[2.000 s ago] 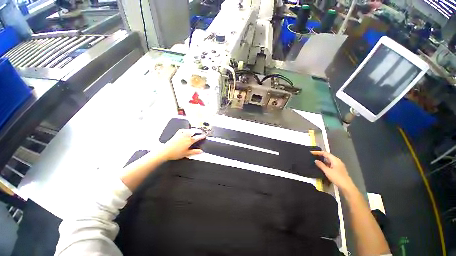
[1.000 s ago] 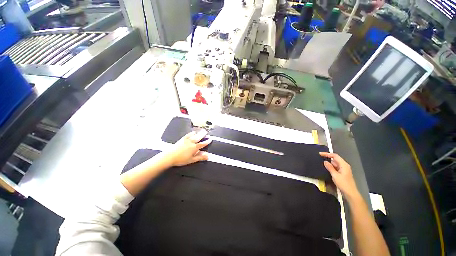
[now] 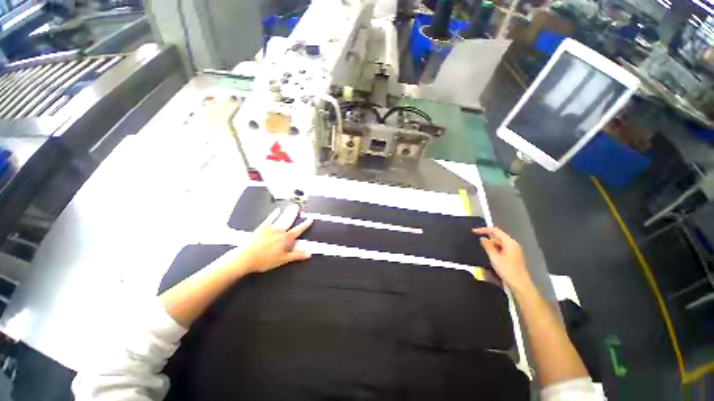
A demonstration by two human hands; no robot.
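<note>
A narrow black strip piece (image 3: pixel 368 233) with a white line along its middle lies on the white feed plate (image 3: pixel 376 190), its left part under the needle area (image 3: pixel 298 202). A large black fabric panel (image 3: pixel 337 321) lies in front of it. My left hand (image 3: pixel 275 243) rests on the left part of the strip beside the needle, fingers spread. My right hand (image 3: pixel 501 252) is at the strip's right end, fingertips on its edge; whether it pinches the cloth is unclear. Yellow tape (image 3: pixel 465 202) shows on the plate's right side.
The white sewing machine head (image 3: pixel 274 129) stands behind the strip. The metal feed carriage (image 3: pixel 380 145) with black hoses is to its right. A control screen (image 3: pixel 570 104) stands at the right. A roller conveyor (image 3: pixel 55 90) is at the far left.
The whole view has shifted, so machine and table appear further left. My left hand's fingers are more spread beside the needle. My right hand stays at the strip's right end.
</note>
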